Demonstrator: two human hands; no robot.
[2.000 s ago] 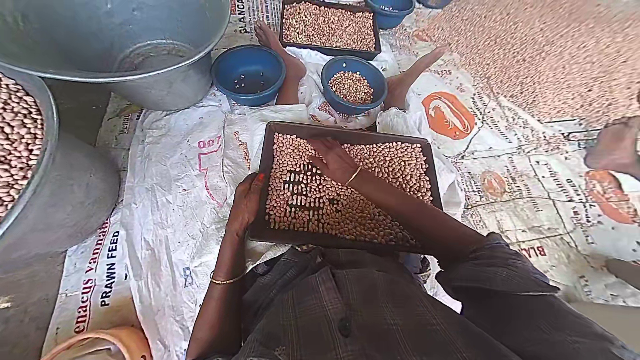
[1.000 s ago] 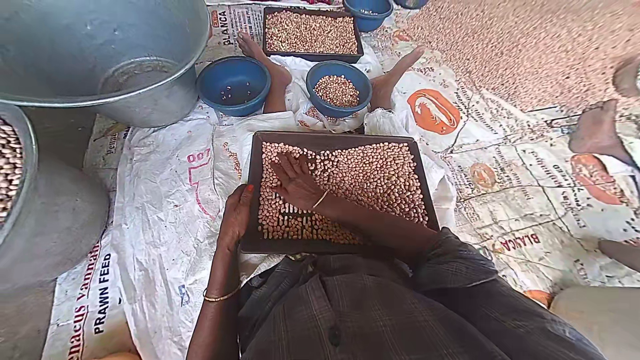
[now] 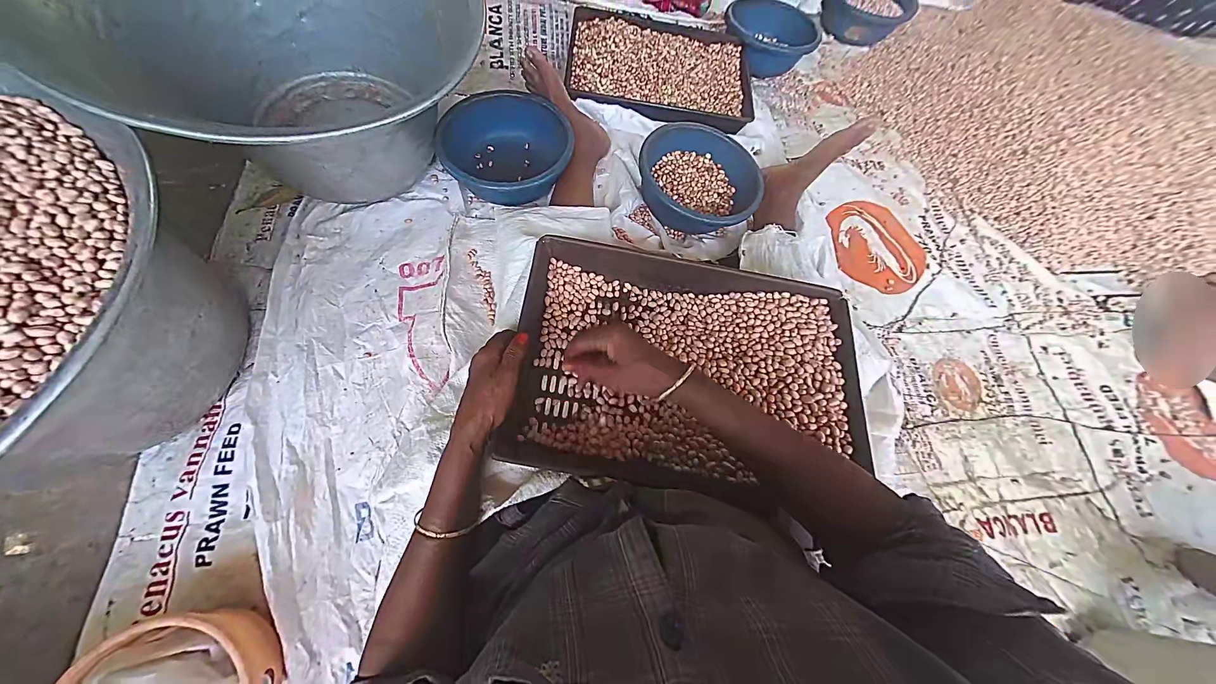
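A dark rectangular tray (image 3: 698,273) of pinkish-brown nuts or beans (image 3: 760,351) lies in front of my body. My left hand (image 3: 492,382) grips the tray's left rim, thumb on top. Over the left part of the tray my right hand (image 3: 622,359) is bent with its fingers drawn together, low over the nuts; whether a nut is between the fingertips cannot be seen. Dark tray floor shows between spaced nuts just below that hand. Beyond the tray stand a blue bowl (image 3: 750,204) partly filled with pale pieces and another blue bowl (image 3: 458,157) with a few bits.
Large metal pots (image 3: 380,157) stand at the upper left, one (image 3: 142,247) full of nuts. A second filled tray (image 3: 568,57) and more blue bowls (image 3: 774,57) are at the top. Spread nuts (image 3: 1045,123) cover the upper right. Printed sacks (image 3: 342,380) line the floor; an orange container (image 3: 252,636) sits lower left.
My right hand, spread flat over the nuts before, now has its fingers drawn together and sits lower in the tray. My left hand stays on the left rim.
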